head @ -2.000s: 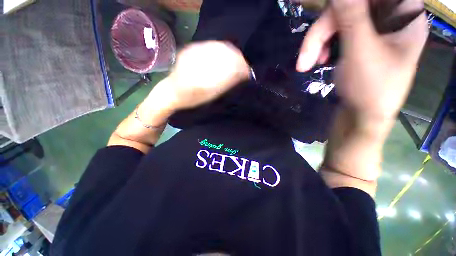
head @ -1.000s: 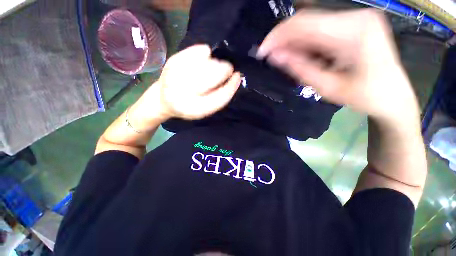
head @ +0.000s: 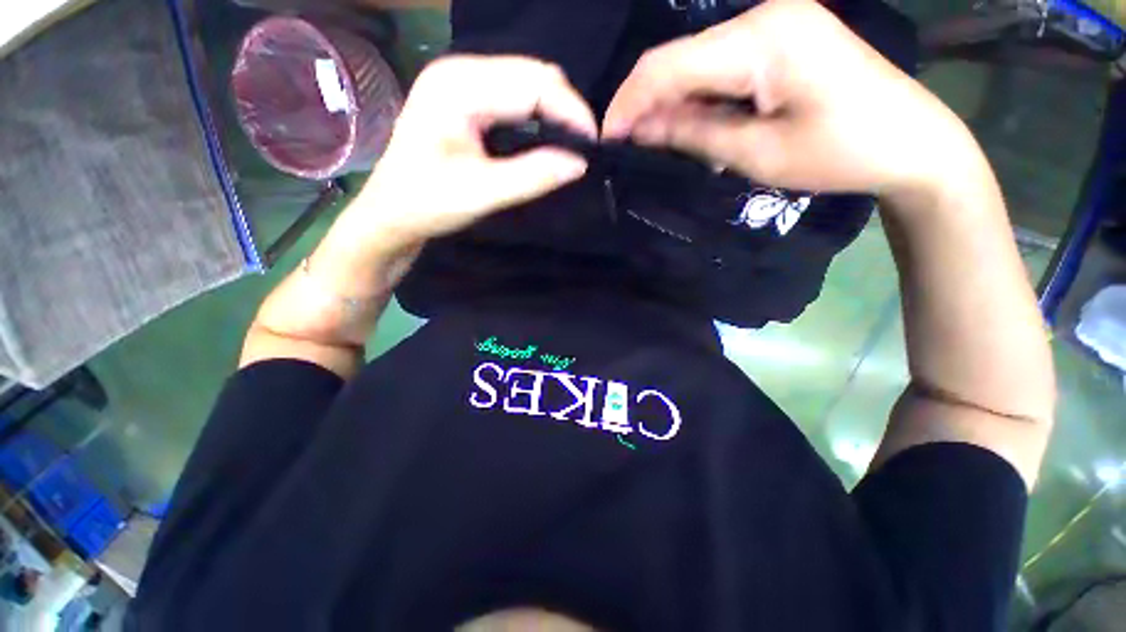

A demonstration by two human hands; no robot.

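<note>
The black garment (head: 531,253) lies bundled on the lap, with white flower-like shapes (head: 773,210) on its right part and a short pale line below my hands. My left hand (head: 475,154) pinches a narrow black fold (head: 537,136) of it between thumb and fingers. My right hand (head: 766,99) is close beside it, fingertips at the same fold, almost touching the left fingertips. Whether a needle or small fastening is between the fingertips cannot be told.
A reddish mesh-like basket (head: 296,99) stands on the left, beside a grey cloth-covered table (head: 111,185) with a blue edge. Blue crates (head: 62,488) are at the lower left. A white bundle (head: 1101,324) is at the right edge. The green floor (head: 864,370) has yellow lines.
My right hand has come down from the upper right and in to the left hand at the fold. My left hand has shifted slightly and now holds the fold out straight.
</note>
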